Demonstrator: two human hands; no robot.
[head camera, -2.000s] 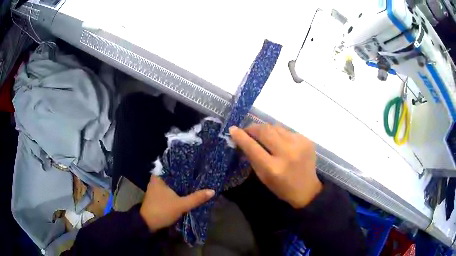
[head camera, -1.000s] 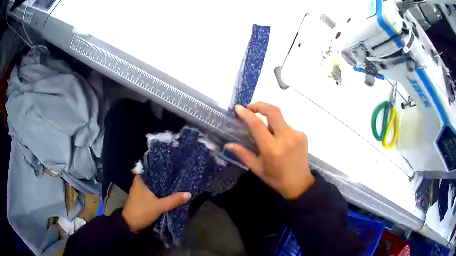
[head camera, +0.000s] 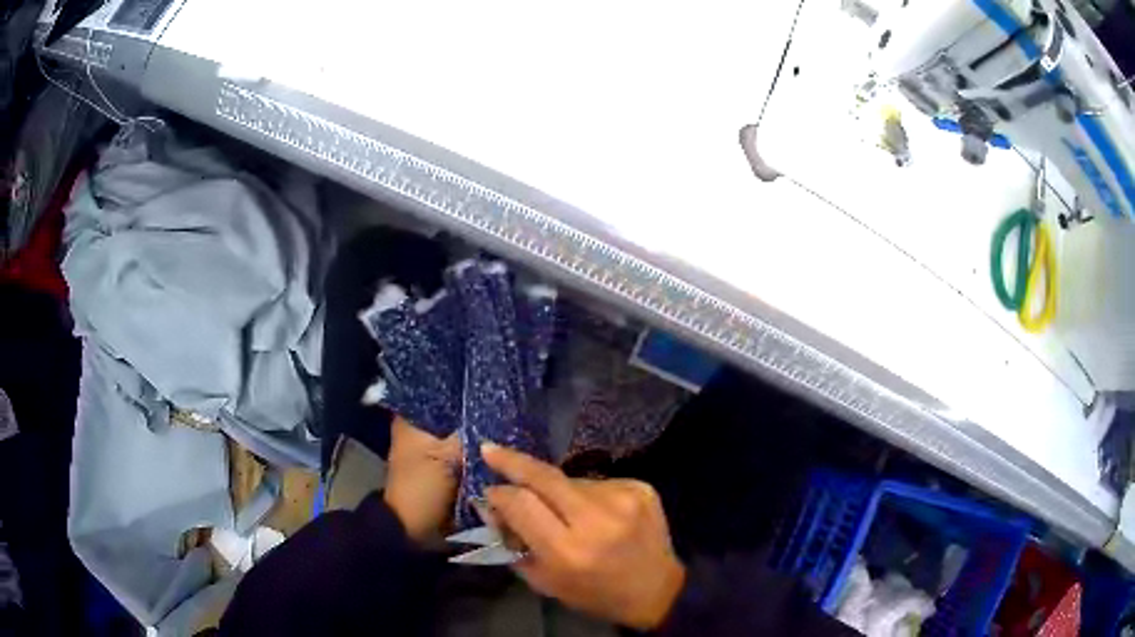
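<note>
A bundle of navy speckled strips (head camera: 473, 348) with frayed white ends is held over the lap, below the table's front edge. My left hand (head camera: 423, 479) grips the bundle's lower part from the left; its fingers are partly hidden by the strips. My right hand (head camera: 591, 535) is at the bundle's lower right, with thumb and finger on a strip. Small silver thread snips (head camera: 483, 548) stick out from under my right hand, their blades pointing left.
The white table (head camera: 498, 112) has an edge ruler (head camera: 560, 249) along its front. The sewing machine (head camera: 996, 87) and green-yellow scissors (head camera: 1024, 268) are at the right. Grey cloth (head camera: 187, 299) lies below left. A blue plastic basket (head camera: 871, 498) with white scraps is below right.
The strip that lay over the table edge is no longer there. My right hand has moved down and left onto the bundle, and the silver snips now show beneath it.
</note>
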